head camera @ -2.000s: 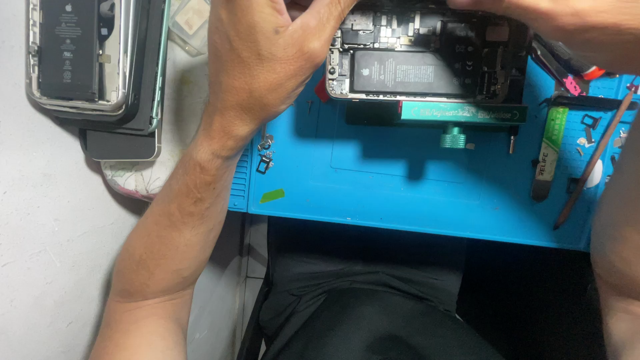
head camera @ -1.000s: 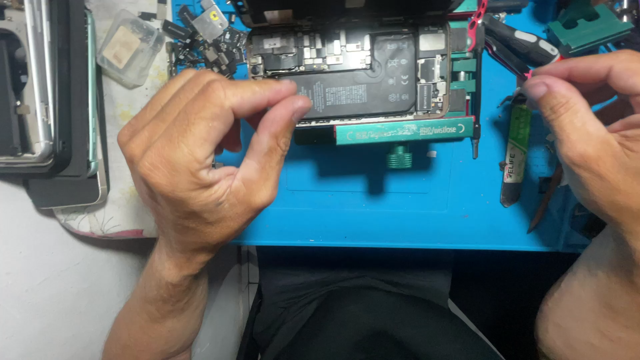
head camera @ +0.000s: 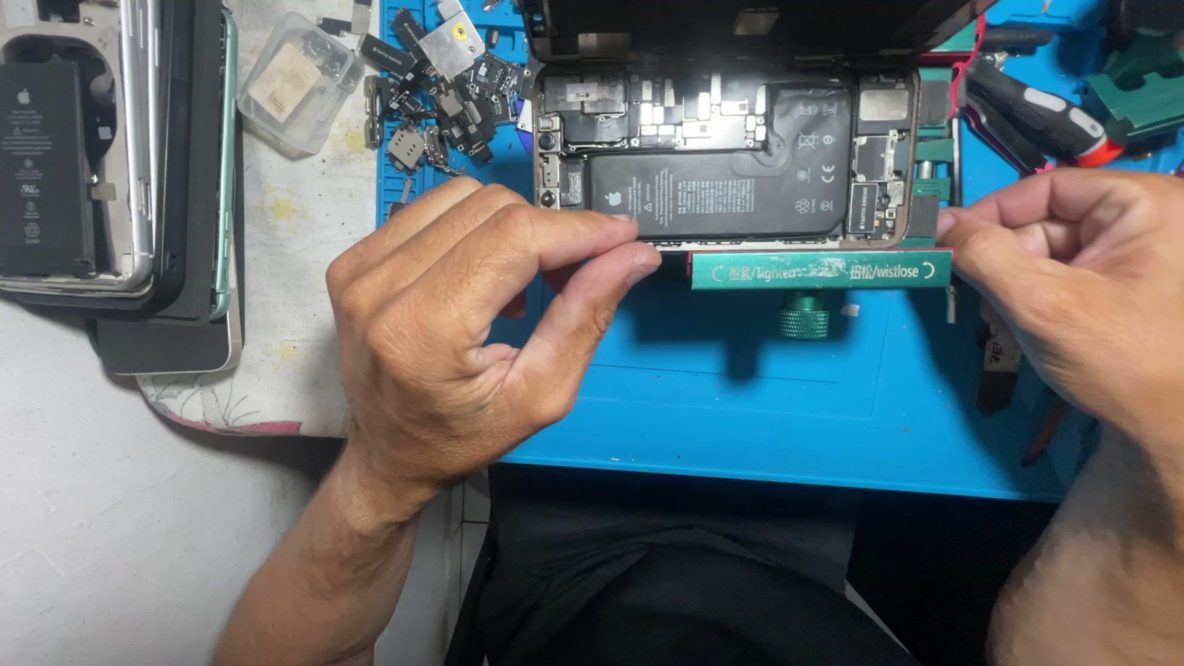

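An opened smartphone [head camera: 721,157] lies in a green metal clamp holder [head camera: 823,270] with a knurled knob, its black battery and metal-shielded board exposed. Its dark screen assembly [head camera: 740,32] is raised along the far edge. My left hand [head camera: 490,324] is at the phone's near left edge, thumb and index fingertips close together; whether something thin is between them cannot be told. My right hand [head camera: 1073,268] is at the right end of the holder, its index finger and thumb bent towards each other near the phone's lower right corner; its grip is unclear.
Stacked phone housings [head camera: 116,166] stand at the left beside a clear plastic box [head camera: 301,83]. Small phone parts [head camera: 444,92] are heaped on the blue mat [head camera: 703,407]. A screwdriver [head camera: 1036,111], another green holder [head camera: 1142,88] and a RELIFE tool [head camera: 999,361] lie at the right.
Both hands, at the phone's far side two seconds ago, are now lower, by its near edge and right end. Since one second ago the right hand has come closer to the holder. The view has shifted.
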